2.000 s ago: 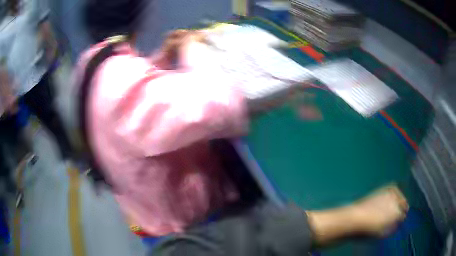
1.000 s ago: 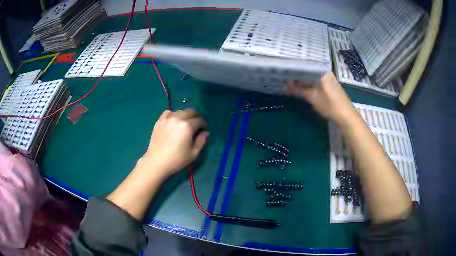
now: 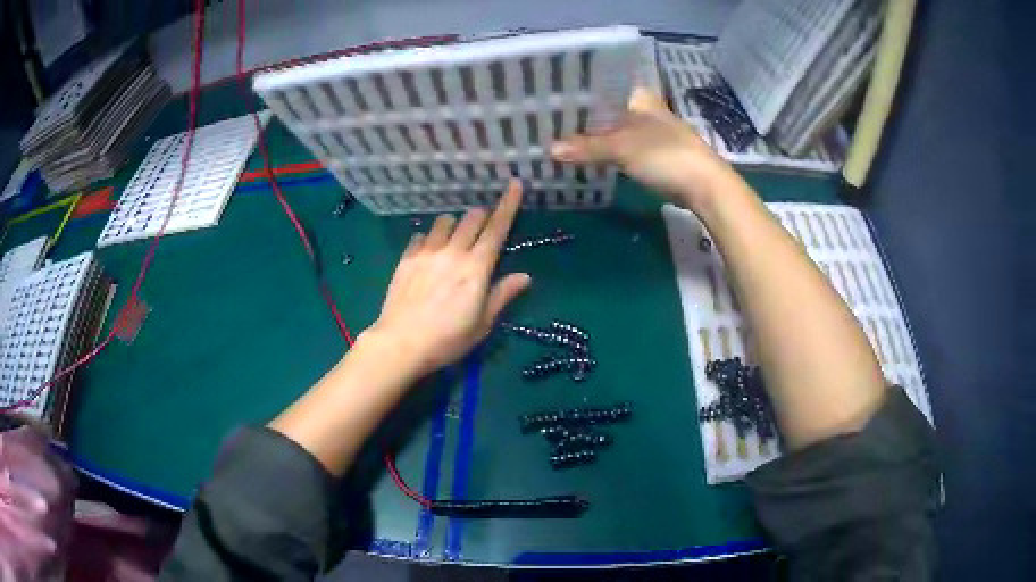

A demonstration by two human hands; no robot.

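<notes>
A white slotted foam tray stands tilted upright at the back centre, its rows of slots facing me. My right hand grips its right edge. My left hand is spread with fingers apart at the tray's lower edge; whether the fingertips touch it I cannot tell. Driver stacks, short dark beaded rows, lie on the green mat right of my left hand. A black test probe pen lies near the front edge, its red lead running back past my left wrist.
The right-hand tray holds a dark driver heap, partly behind my right forearm. Leaning trays stand at back right beside a yellow tube. Stacked trays and another stack are at left. A pink sleeve shows at lower left.
The held tray has turned from nearly edge-on to show its slotted face. My left hand has opened and moved up and right to it. The view has shifted slightly right.
</notes>
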